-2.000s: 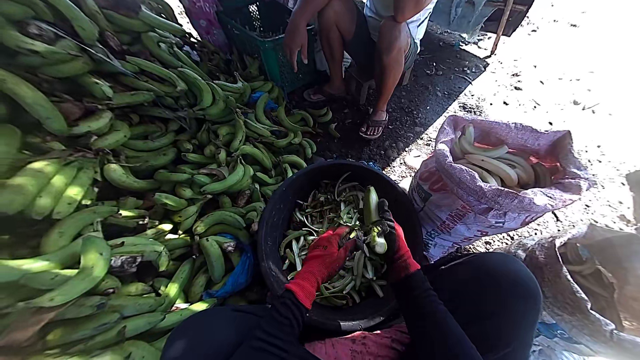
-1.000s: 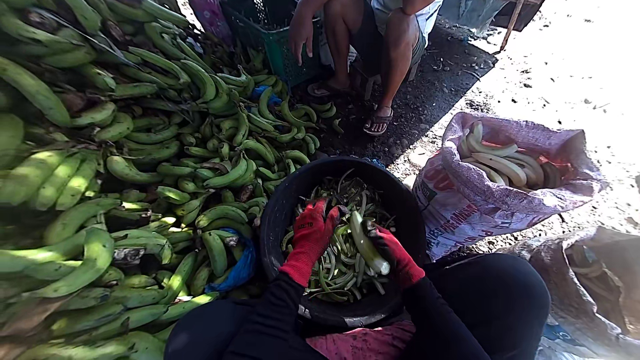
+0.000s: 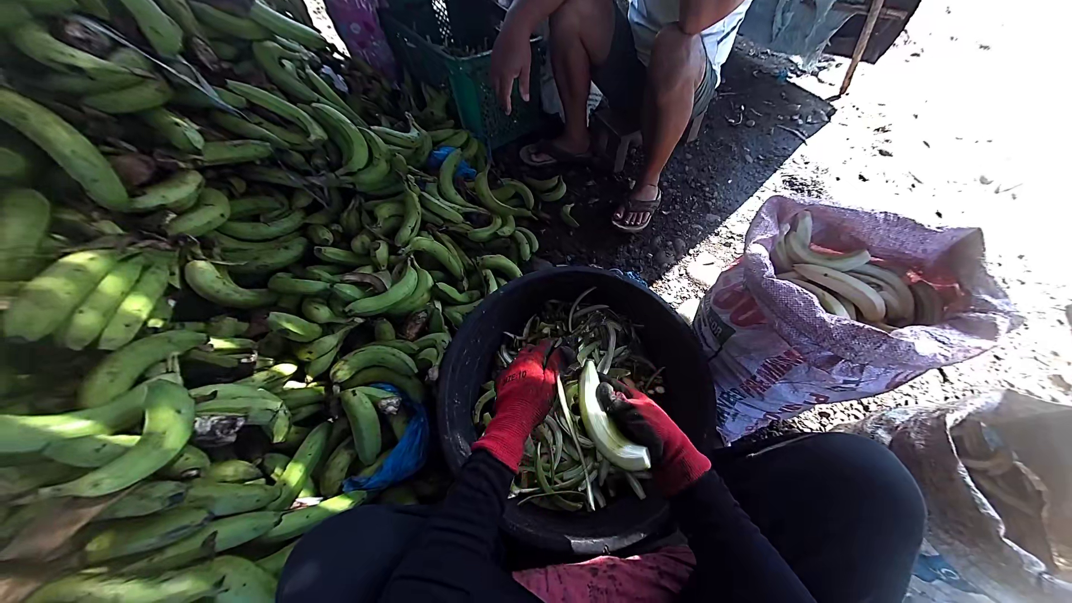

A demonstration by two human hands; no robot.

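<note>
Both my hands wear red gloves with dark palms and are over a black plastic tub (image 3: 465,377) of green peel strips (image 3: 544,452). My right hand (image 3: 657,431) grips a mostly peeled plantain (image 3: 605,423), pale with some green along it. My left hand (image 3: 526,398) is left of the plantain, its fingers curled around something dark and small near the fingertips; what it is cannot be made out. A long thin peel strip (image 3: 572,435) hangs between my hands. Peeled plantains (image 3: 842,280) lie in the open woven sack (image 3: 804,335) at the right.
Green unpeeled plantains (image 3: 226,285) are heaped across the left, with a blue plastic bag (image 3: 402,444) by the tub. A person (image 3: 662,92) in sandals sits ahead beside a green plastic crate (image 3: 494,96). Another sack (image 3: 963,469) lies at the lower right.
The plantain in my right hand shows more pale flesh than two seconds ago. My left hand was at the plantain then, moved off to the left, and is now slightly nearer it again.
</note>
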